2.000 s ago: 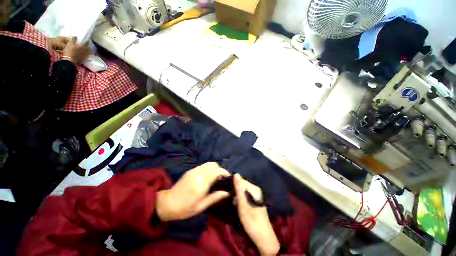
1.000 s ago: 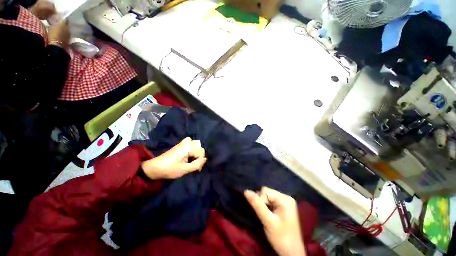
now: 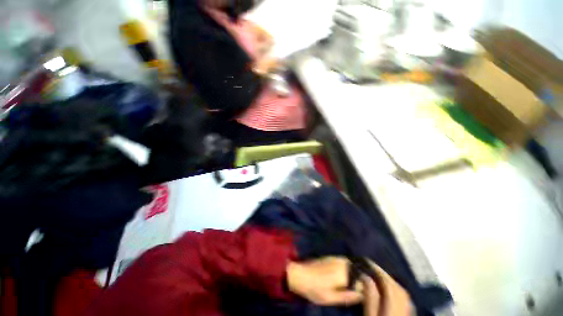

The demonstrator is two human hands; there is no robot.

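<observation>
The head view is blurred. A navy garment piece (image 3: 327, 216) lies heaped over my lap, against the table's front edge. My left hand (image 3: 324, 281) is at the bottom, on the navy cloth, with its fingers pointing right. My right hand (image 3: 392, 297) is beside it, partly cut off by the lower edge. The hands meet around a small dark thing (image 3: 364, 269); whether it is cloth or a tool cannot be told. The fingertips are blurred.
The white table (image 3: 432, 216) runs along the right. A cardboard box (image 3: 503, 92) stands at its far end. A white printed board (image 3: 191, 207) and pale green frame (image 3: 278, 152) are left of the lap. A person in a checked apron (image 3: 275, 111) sits beyond. Dark heaps lie left.
The view has swung left, so the sewing machine and fan are out of the picture. My hands, apart one second ago, are together again.
</observation>
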